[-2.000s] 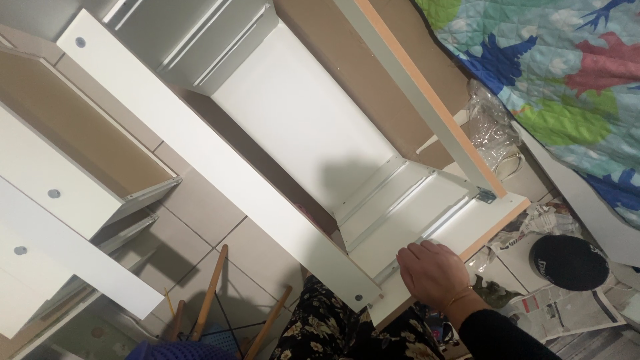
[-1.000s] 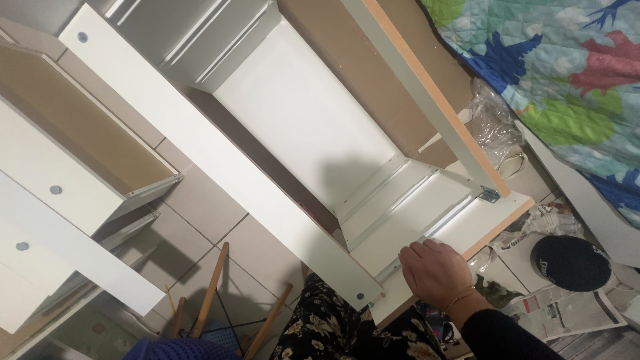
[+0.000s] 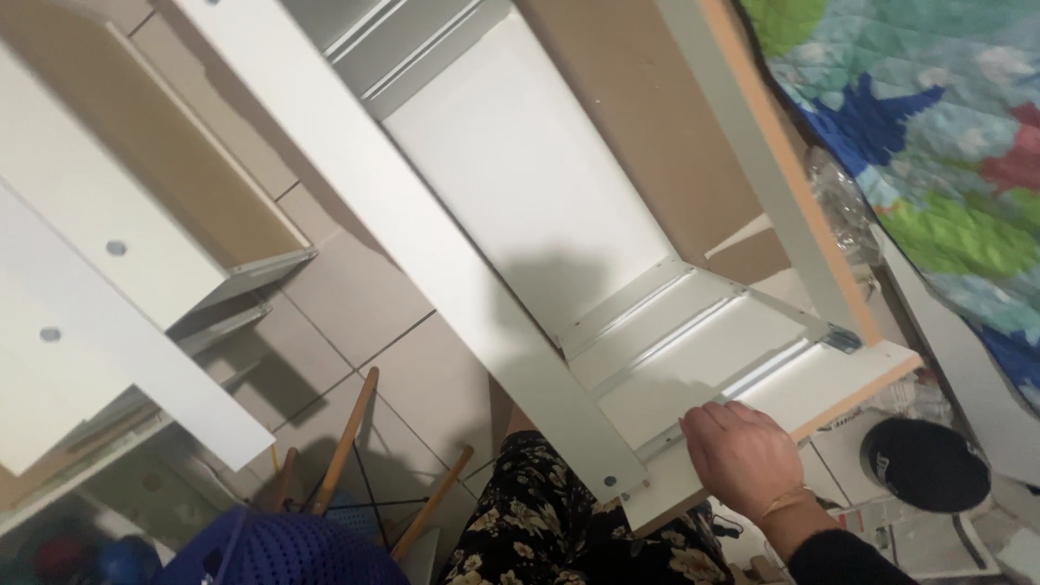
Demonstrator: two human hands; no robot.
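Note:
My right hand [image 3: 743, 459], with a bracelet at the wrist and a black sleeve, grips the edge of the white side panel [image 3: 691, 357] of a dresser frame at the lower right. Metal drawer runners [image 3: 776, 367] are fixed along that panel's inner face. A long white crosspiece [image 3: 439, 260] runs diagonally from the upper left to the side panel, left of my hand. Another crosspiece [image 3: 792, 195] with a wood-coloured edge meets the panel near a metal fitting at the right. My left hand is not in view.
White drawers [image 3: 106, 195] stand at the left. A purple perforated basket [image 3: 284, 552] and wooden legs [image 3: 345, 443] are at the bottom left. A patterned quilt [image 3: 918, 154] lies at the upper right, with a black round object [image 3: 926, 465] below it. My legs are beneath the frame.

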